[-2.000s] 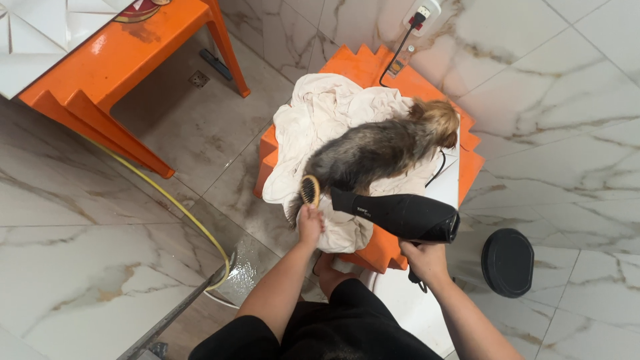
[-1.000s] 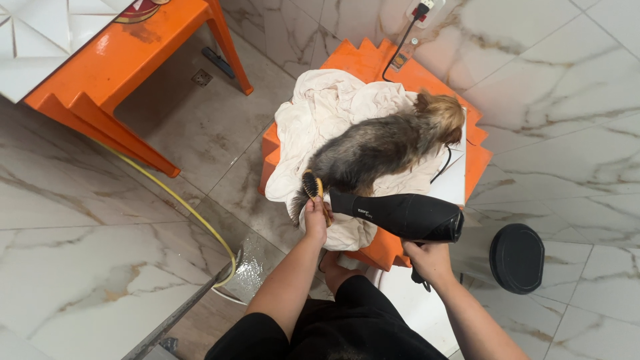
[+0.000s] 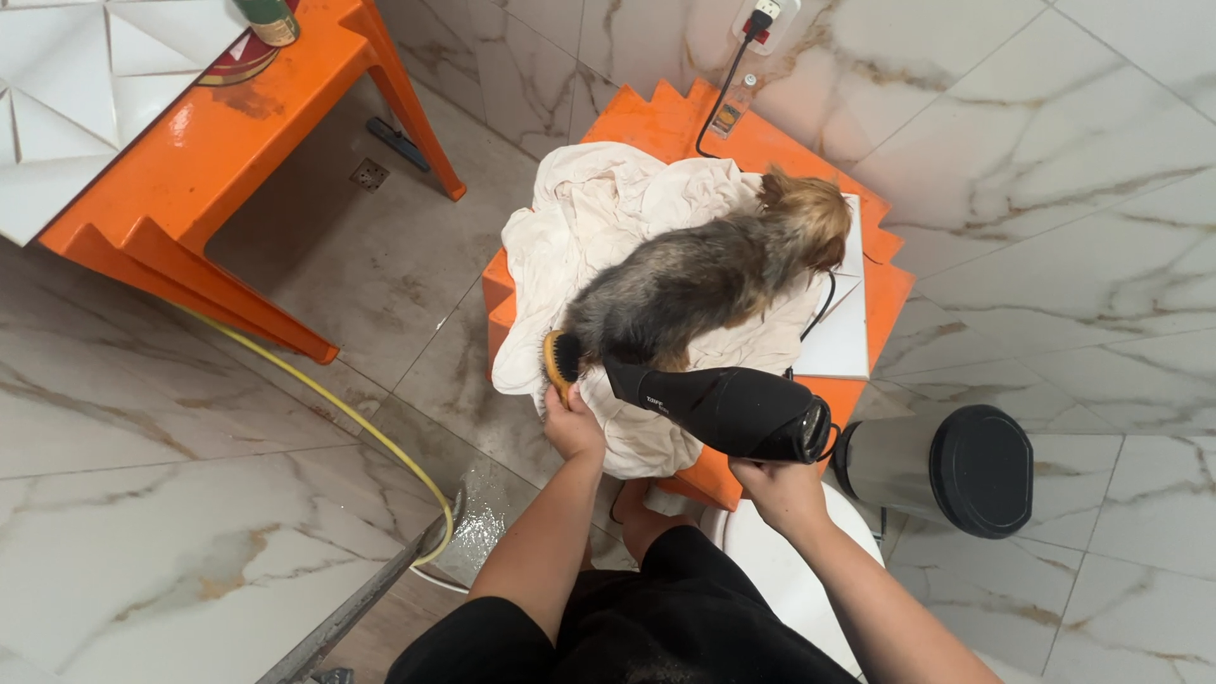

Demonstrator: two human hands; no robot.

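Note:
A small long-haired dog (image 3: 679, 280), grey-black on the back and tan on the head, stands on a rumpled cream cloth (image 3: 579, 209) over an orange plastic table (image 3: 655, 123). My left hand (image 3: 575, 427) grips the handle of a wooden hairbrush (image 3: 558, 359), whose bristles face the dog's hindquarters. From the right, my right hand (image 3: 784, 489) holds a black hair dryer (image 3: 736, 408) by its handle, mostly hidden below the body. The dryer's nozzle is close to the dog's rear. A white panel (image 3: 844, 332) lies under the cloth's right side.
A plugged-in black cord (image 3: 727, 95) hangs from the wall outlet beside a small glass bottle (image 3: 733, 106). A lidded bin (image 3: 983, 470) stands at right. Another orange table (image 3: 214, 133) is at upper left, with a yellow hose (image 3: 351, 408) below it. A white round seat or lid (image 3: 798, 570) is near my legs.
The brush has turned so its bristles face right, toward the dog's hindquarters. Both hands keep hold of the brush and the dryer.

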